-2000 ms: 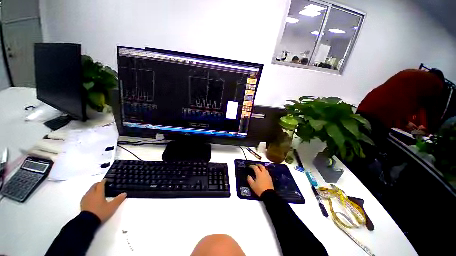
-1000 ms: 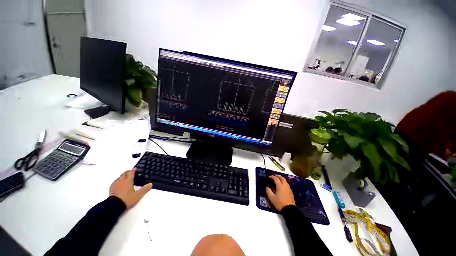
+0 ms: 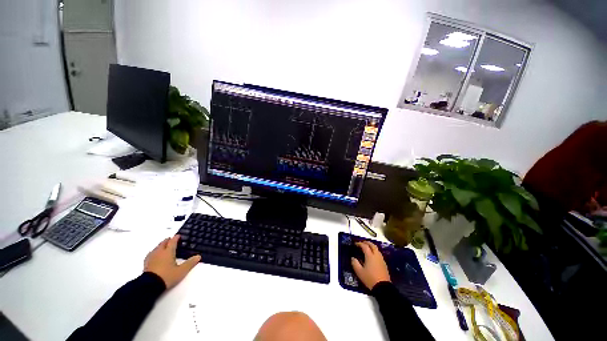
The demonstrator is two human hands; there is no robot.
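The black keyboard [image 3: 256, 248] lies in front of the monitor [image 3: 286, 143], whose black screen shows thin outlines, coloured marks and icons at its right edge. My left hand [image 3: 170, 262] rests at the keyboard's left end, fingers on or beside its edge, thumb spread over the desk. My right hand [image 3: 371, 265] lies over the small dark mouse [image 3: 358, 252] on the dark blue-black mouse pad [image 3: 406, 273]; the hand hides most of the mouse.
At left are a calculator [image 3: 81, 223], scissors [image 3: 41, 216], a black phone-like slab [image 3: 13, 254], papers [image 3: 150, 200] and a second monitor [image 3: 138, 110]. At right are a bottle [image 3: 407, 213], a plant [image 3: 476, 196], a tape measure [image 3: 489, 313], pens and a person in red [image 3: 576, 170].
The view has turned left, bringing scissors and phone-like slab into sight. The white box on the screen is gone and the outlines have shifted. Both hands keep their places on keyboard and mouse.
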